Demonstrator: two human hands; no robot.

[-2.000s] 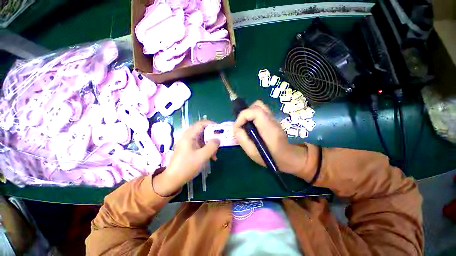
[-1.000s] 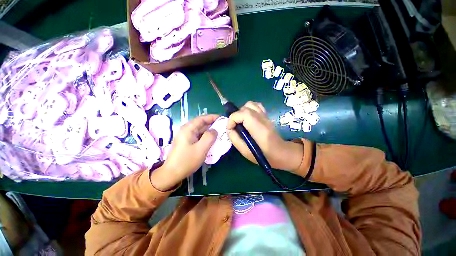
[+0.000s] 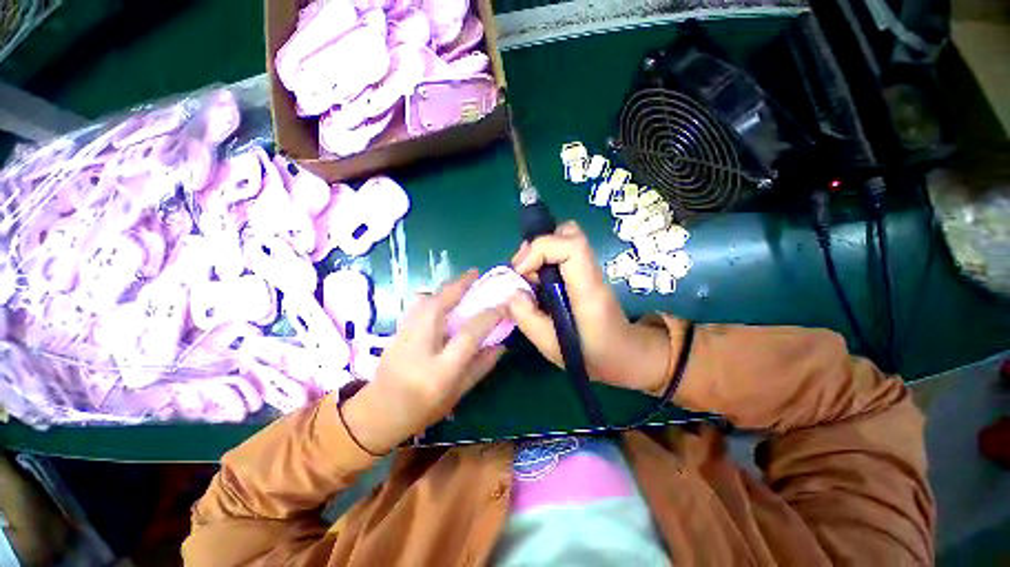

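Note:
A pale pink plastic housing (image 3: pixel 490 299) is held between my two hands above the green bench. My left hand (image 3: pixel 426 360) grips its left side, with the fingers partly over it. My right hand (image 3: pixel 587 316) touches its right edge and also holds the black soldering iron (image 3: pixel 564 321). The iron's metal tip points up toward the cardboard box, away from the housing. The face of the housing is partly hidden by my fingers.
A clear bag of pink housings (image 3: pixel 122 266) lies at left. An open cardboard box (image 3: pixel 387 157) holds more at the top. A pile of small whitish-yellow inserts (image 3: pixel 646 227) lies beside a black fan (image 3: pixel 681 144). Black cords (image 3: pixel 831 260) hang at right.
The housing has turned in my hands, from lying level to tilted. The iron has swung more upright, its tip now nearer the box.

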